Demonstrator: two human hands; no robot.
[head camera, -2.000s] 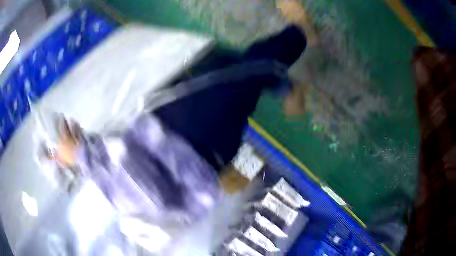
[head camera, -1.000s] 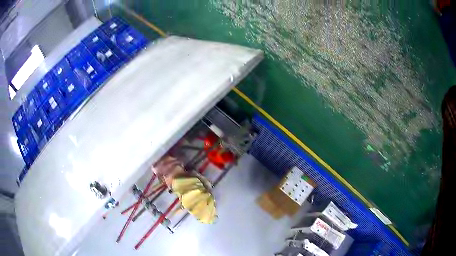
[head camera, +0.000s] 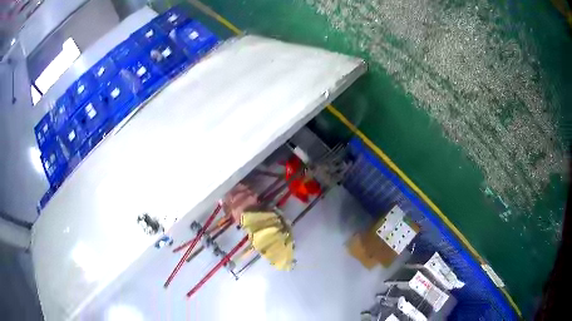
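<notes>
No hand of mine is in view. The view is tilted sideways. A large white worktable (head camera: 188, 131) fills the left and middle. A small dark and silvery item (head camera: 149, 223) and a small blue bit (head camera: 164, 242) lie at its lower part; I cannot tell what they are. Beside the table's edge are a yellow pleated thing (head camera: 270, 239), a pinkish cloth-like thing (head camera: 241, 202), red bars (head camera: 216, 266) and a bright red object (head camera: 302, 180).
Stacked blue crates (head camera: 113, 94) with white marks stand behind the table. A brown carton piece (head camera: 371, 249), a white dotted panel (head camera: 396, 230) and white labelled packs (head camera: 429, 291) lie lower right, near a blue slotted edge (head camera: 407, 200). Green floor (head camera: 495, 182) has a yellow line (head camera: 414, 185).
A person in pale clothing and dark trousers, blurred at the table two seconds ago, is gone from view. Since one second ago, the whole scene has shifted a little right in the picture.
</notes>
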